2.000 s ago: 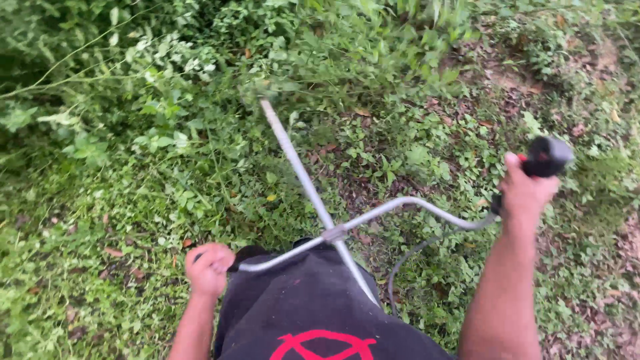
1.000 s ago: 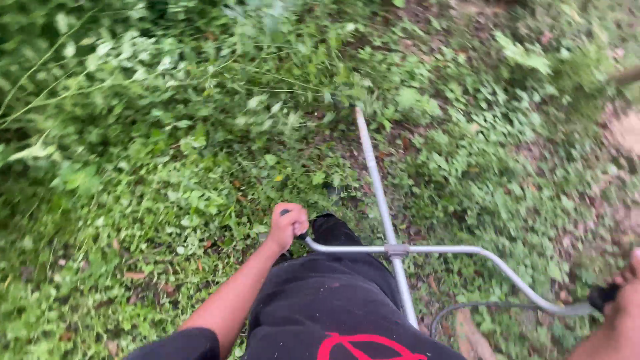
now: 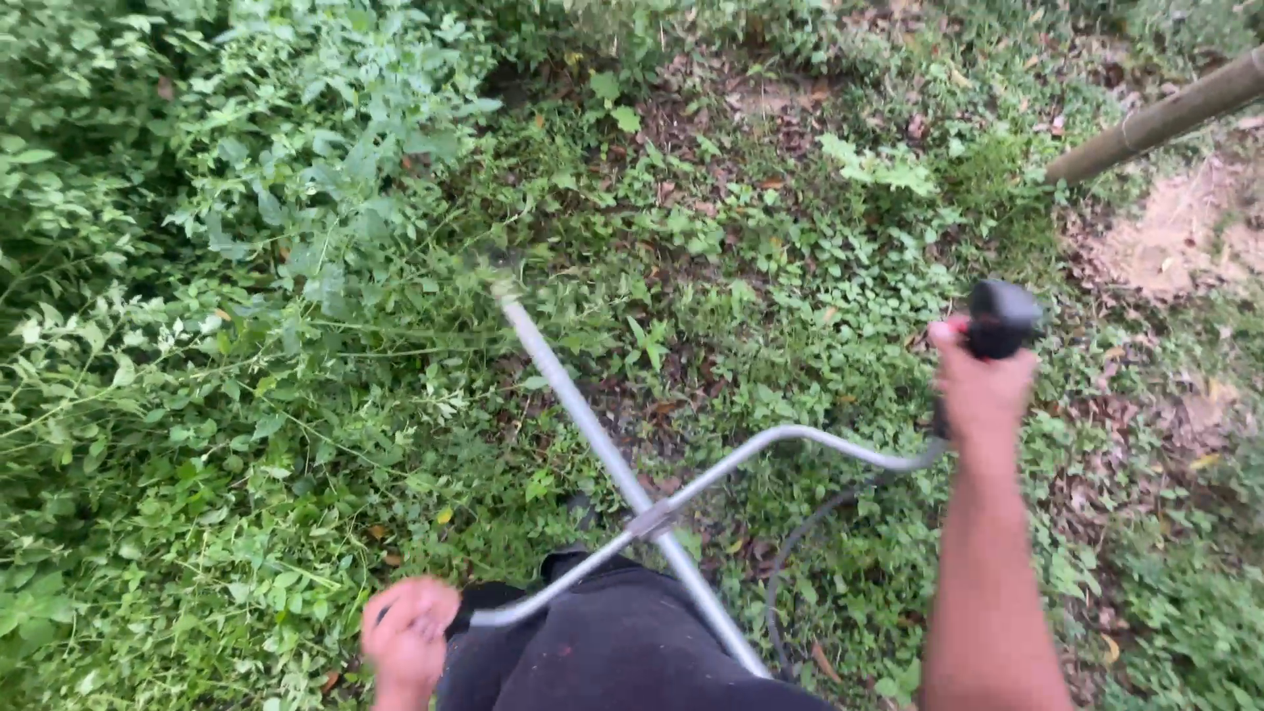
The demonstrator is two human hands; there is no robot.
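Note:
A brush cutter's metal shaft point(image 3: 578, 410) slants from the lower middle up to the left, its far end blurred among the weeds. A bent metal handlebar point(image 3: 736, 459) crosses it at a clamp point(image 3: 651, 520). My left hand point(image 3: 407, 627) is closed around the black grip at the bar's left end. My right hand point(image 3: 983, 385) grips the right end, below a black control housing point(image 3: 999, 318) with a red part by the thumb. A dark cable point(image 3: 780, 568) curves from the right grip down towards the shaft's lower end. The cutting head is not clear.
Dense leafy weeds point(image 3: 296, 168) grow on the left and upper left. A wooden post point(image 3: 1155, 118) leans in at the upper right beside bare sandy soil point(image 3: 1165, 237). Low plants and dry leaves cover the ground ahead and to the right.
From one second ago, the shaft's far end has swung left, and the right hand with its grip has come fully into view. The view has shifted, showing the post.

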